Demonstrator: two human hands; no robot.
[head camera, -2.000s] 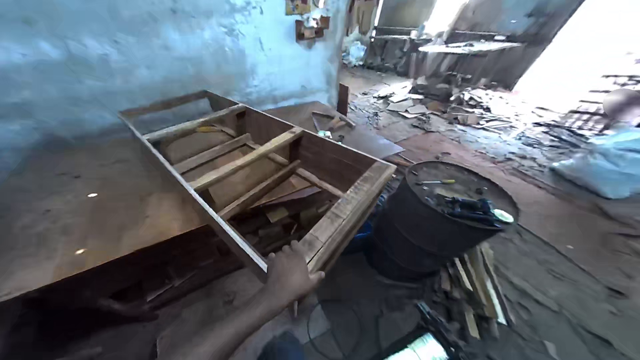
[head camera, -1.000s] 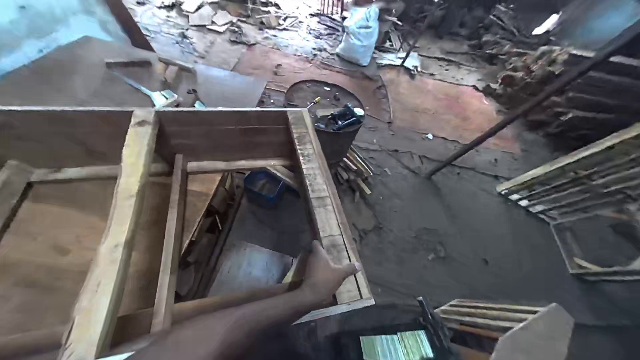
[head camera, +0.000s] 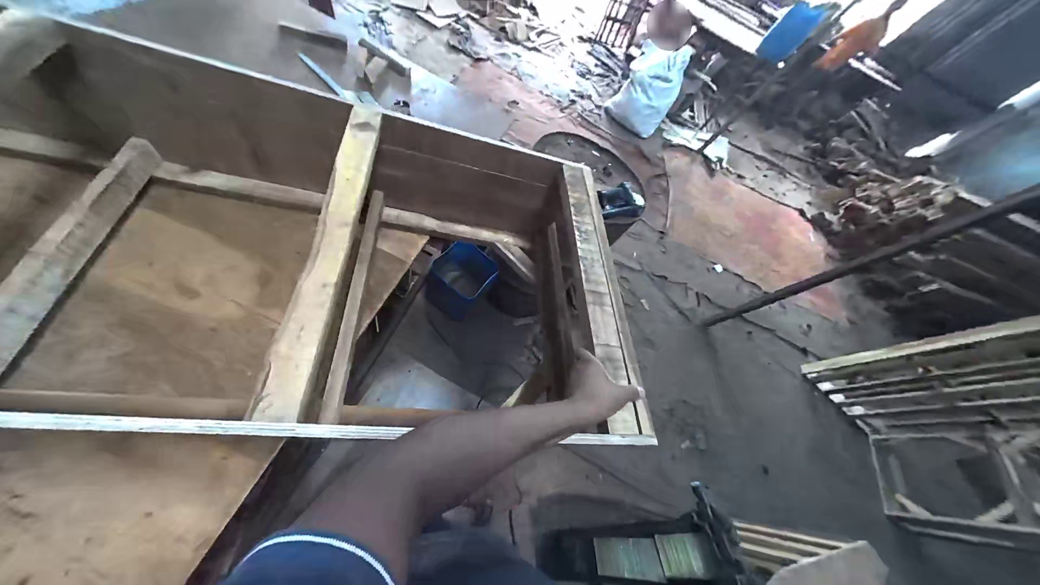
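My left hand (head camera: 601, 390) grips the near end of the wooden end rail (head camera: 597, 284) of a large wooden frame, thumb over the rail's outer side and fingers over its inner side. The frame has dark side boards (head camera: 463, 175), a pale rough crosspiece (head camera: 321, 268) and a thinner batten (head camera: 353, 309) beside it. A plywood sheet (head camera: 187, 284) shows beneath the left openings. My left forearm crosses the near edge strip (head camera: 203, 424). My right hand is out of view.
Below the end opening sits a blue container (head camera: 461, 276). A drum (head camera: 589, 154) with a dark tool (head camera: 620, 201) on top stands beyond. Slatted wooden frames (head camera: 934, 366) lie right, near a slanting dark pole (head camera: 861, 260). Behind are a pale sack (head camera: 650, 89) and scrap wood.
The view has swung right and down onto the frame's end since two seconds ago. My left hand stays on the end rail near the same corner.
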